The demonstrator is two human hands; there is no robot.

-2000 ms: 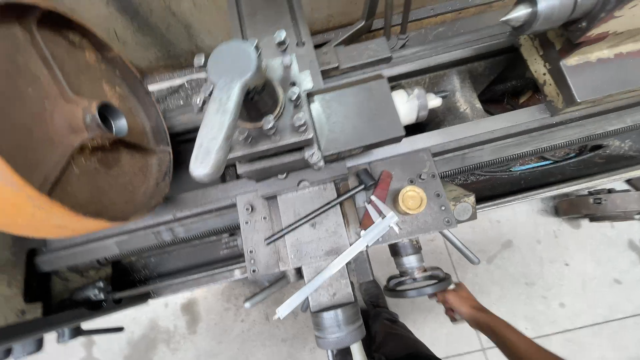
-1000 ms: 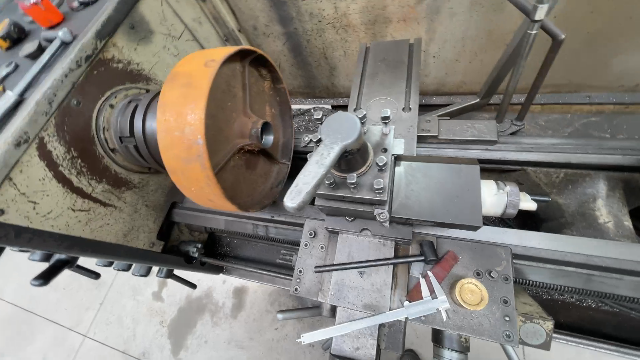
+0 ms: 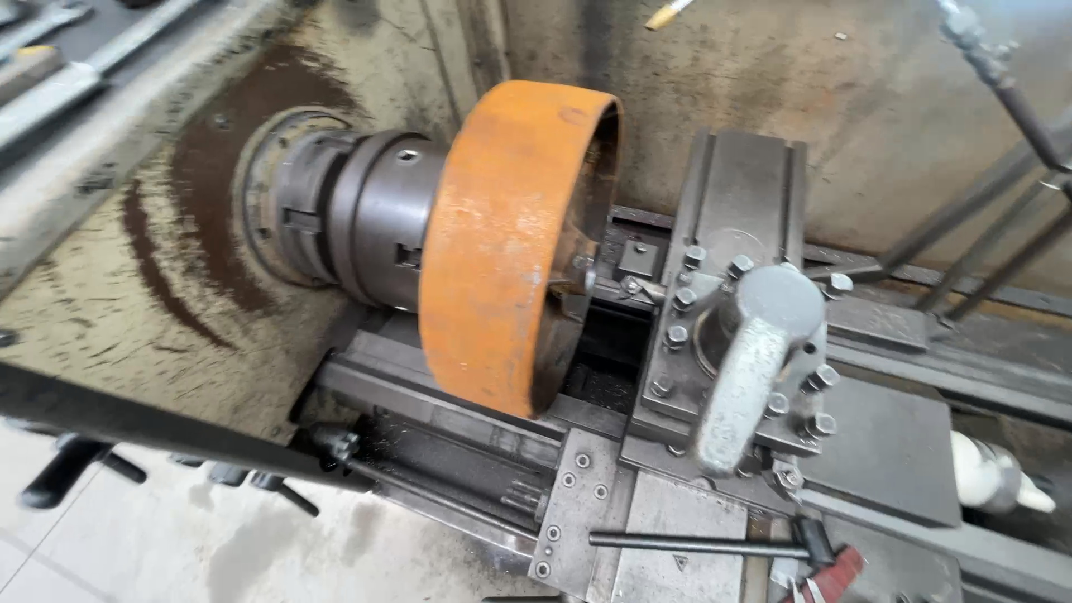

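Neither of my hands shows in the head view now. An orange wheel (image 3: 502, 243) with a rusty hollow face is held in the lathe chuck (image 3: 389, 222) at the headstock. To its right stands the tool post (image 3: 729, 368) with its grey clamping lever (image 3: 749, 377) and several square-headed bolts. A black T-handled chuck key (image 3: 695, 544) lies across the slide below. Beside its head is a red object (image 3: 829, 578), cut off by the lower edge, with pale metal tips over it.
Blurred wrenches (image 3: 92, 79) lie on top of the headstock (image 3: 126, 218) at upper left. Black control levers (image 3: 67, 469) stick out below. The cross slide (image 3: 737, 184) reaches back toward the stained splash guard (image 3: 653, 109). Metal rods (image 3: 963, 209) slant at right.
The view has swung left toward the chuck and come closer. A hand on the carriage handwheel two seconds ago is out of view. The tool post now stands farther from the wheel.
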